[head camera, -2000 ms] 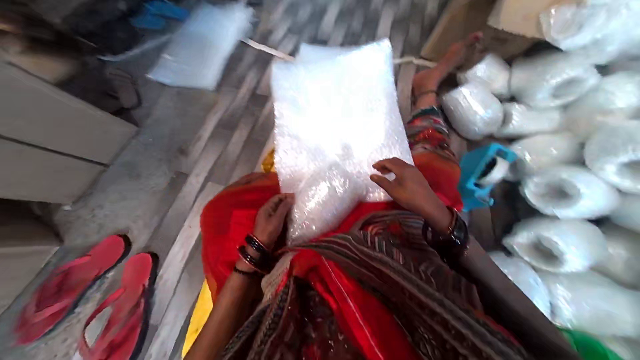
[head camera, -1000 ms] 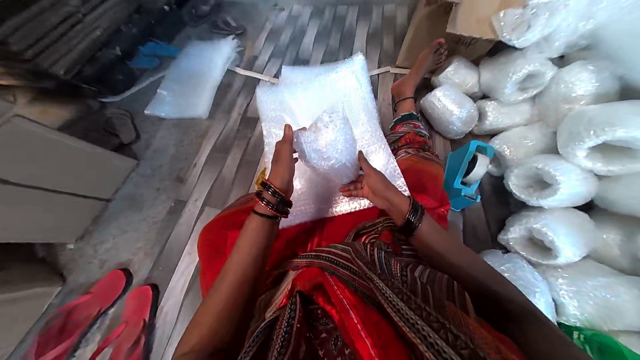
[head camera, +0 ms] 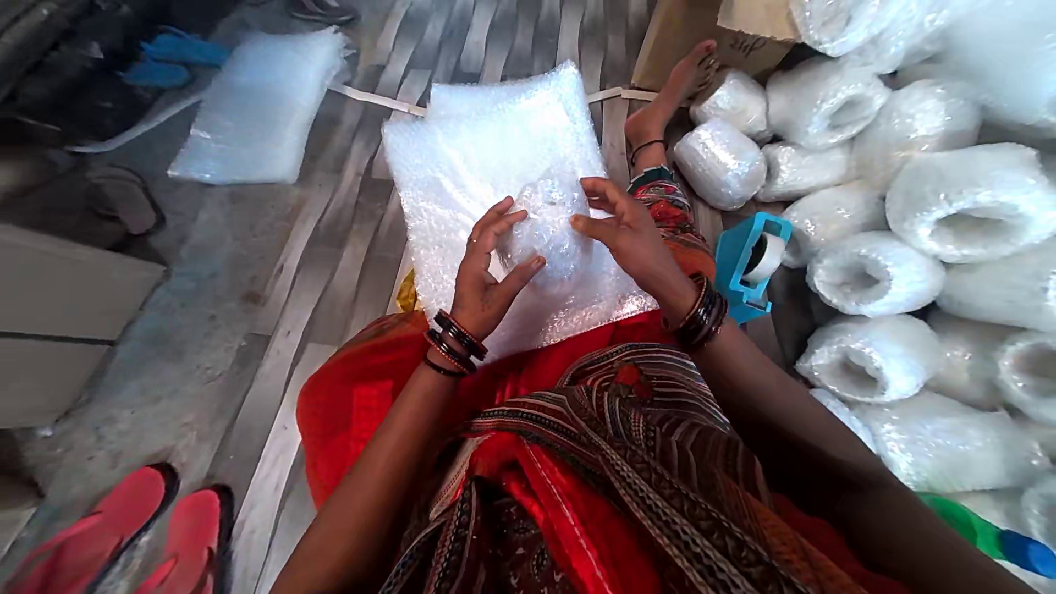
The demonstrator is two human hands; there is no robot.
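Note:
A bundle wrapped in bubble wrap [head camera: 546, 227] lies on stacked bubble wrap sheets [head camera: 462, 165] across my lap. On the bundle's left side is my left hand [head camera: 492, 268], its fingers spread and curved around it. Opposite, my right hand [head camera: 623, 231] has its thumb and fingertips at the bundle's upper right side. Whether either hand grips it firmly does not show. What is inside the wrap is hidden.
Many bubble-wrapped rolls or ring-shaped bundles [head camera: 874, 272] are piled at right, beside a blue tape dispenser [head camera: 747, 264]. A cardboard box [head camera: 742, 49] stands behind. More bubble wrap sheets [head camera: 256, 107] lie at upper left, red flip-flops [head camera: 103, 528] at lower left.
The bundle was low on the sheets near my lap two seconds ago and now lies farther up them. My right hand has moved from the bundle's lower right to its upper right side.

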